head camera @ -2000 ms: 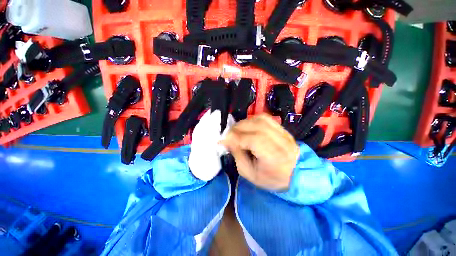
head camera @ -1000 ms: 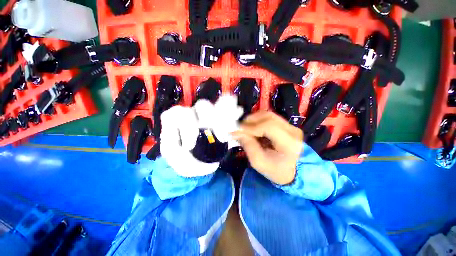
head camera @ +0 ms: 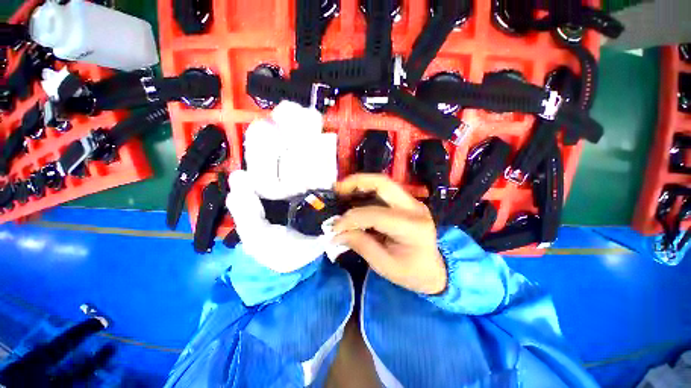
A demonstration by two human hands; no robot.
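A black watch (head camera: 309,212) with a glossy face and a small orange reflection is held between my hands, just in front of the orange-red compartment tray (head camera: 227,115). My left hand (head camera: 276,186), in a white glove, holds the watch from the left, with its fingers above and below it. My bare right hand (head camera: 390,231) is at the watch's right side and pinches a small white cloth (head camera: 333,236) against its lower right edge. Part of the strap is hidden by the hands.
Many black watches with straps lie in and across the tray. Another tray (head camera: 125,163) at left holds watches, with a translucent white bottle (head camera: 95,38) at its back. A third tray (head camera: 661,167) is at the right edge. A dark blurred shape shows at lower left.
My left gloved hand has turned from edge-on to open around the watch, whose face now shows. My right hand with the cloth has moved to the watch's lower right edge.
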